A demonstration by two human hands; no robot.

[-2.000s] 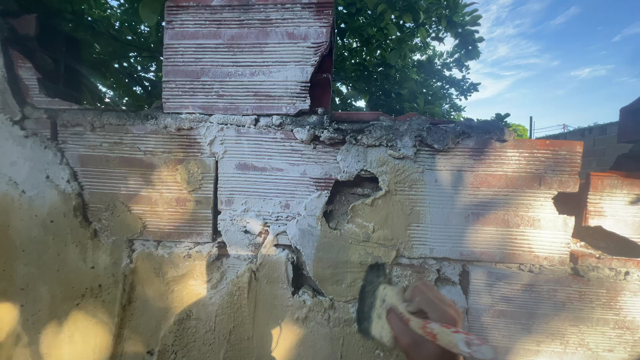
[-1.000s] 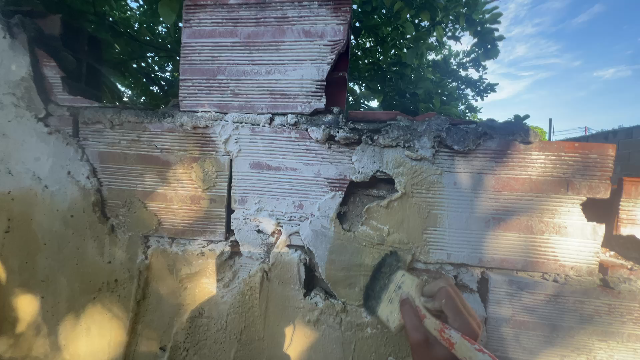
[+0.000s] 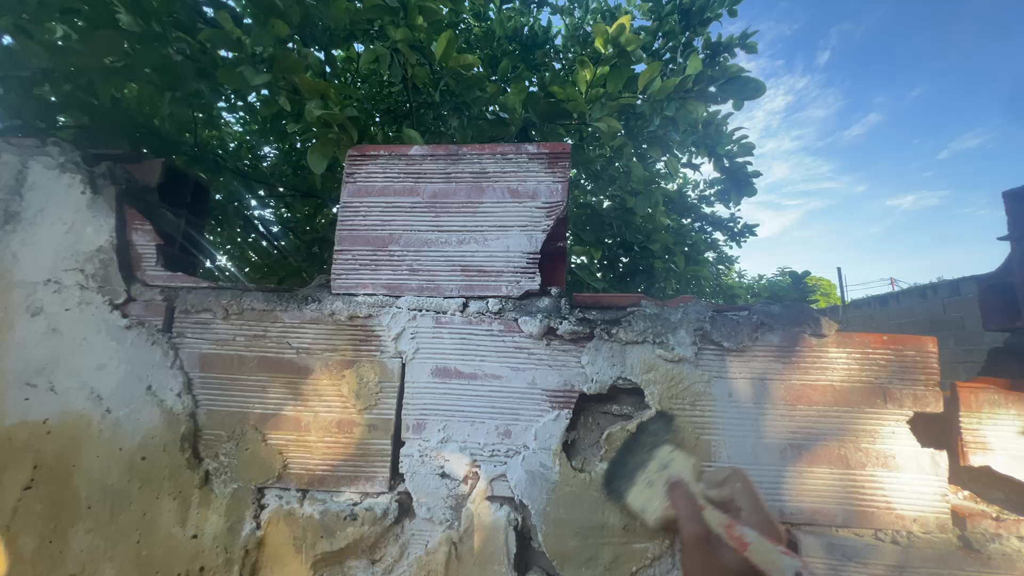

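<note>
My right hand (image 3: 724,520) grips a paintbrush (image 3: 660,480) with dark bristles, a pale ferrule area and a paint-spattered handle, at the lower right of centre. Its bristles are at the wall's surface, just right of and below a ragged hole (image 3: 600,424) in a hollow clay block. Whether they touch the wall is blurred. Around them spreads yellowish and whitish coating over the ribbed clay blocks (image 3: 816,424). My left hand is out of the frame.
One broken clay block (image 3: 448,224) stands on top of the wall, before a leafy tree (image 3: 480,80). Rough mortar (image 3: 680,324) runs along the ledge. At left is old plaster (image 3: 72,360); cracks and gaps cut the lower wall (image 3: 320,528). Another block wall (image 3: 920,308) stands behind at right.
The brush in my right hand has moved up the wall, from below the ragged hole to beside its lower right edge. The view has tilted upward.
</note>
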